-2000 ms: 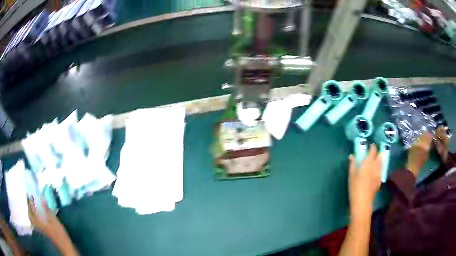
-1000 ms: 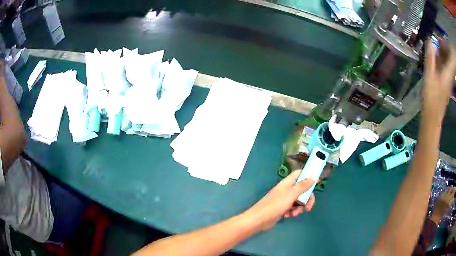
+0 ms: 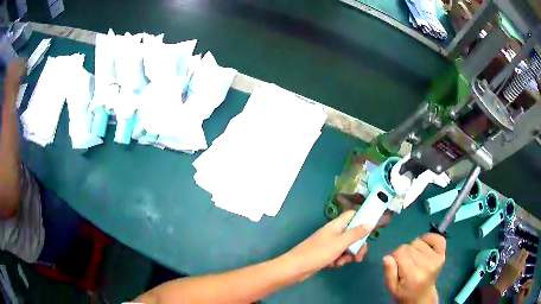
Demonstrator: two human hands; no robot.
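Observation:
My left hand (image 3: 332, 240) grips the handle of a turquoise fan body (image 3: 369, 217). Its drum head sits at the base of the hand press (image 3: 448, 142), under the ram, with a white pad (image 3: 422, 183) against it. My right hand (image 3: 415, 267) is closed around the dark grip of the press lever (image 3: 459, 202), which is pulled down toward me. The fan head is partly hidden by the ram and pad. A fanned stack of white wrapping sheets (image 3: 264, 151) lies left of the press.
Crumpled white wrapped units (image 3: 166, 89) lie on the left, turquoise handle ends showing. Several unwrapped turquoise units (image 3: 471, 209) lie right of the press. A co-worker's arm (image 3: 10, 142) is at far left, another person's hand (image 3: 511, 272) at far right. A belt (image 3: 285, 41) runs behind.
My right hand has come down from the upper right with the lever. My left hand still holds the fan body at the press. The view has shifted slightly.

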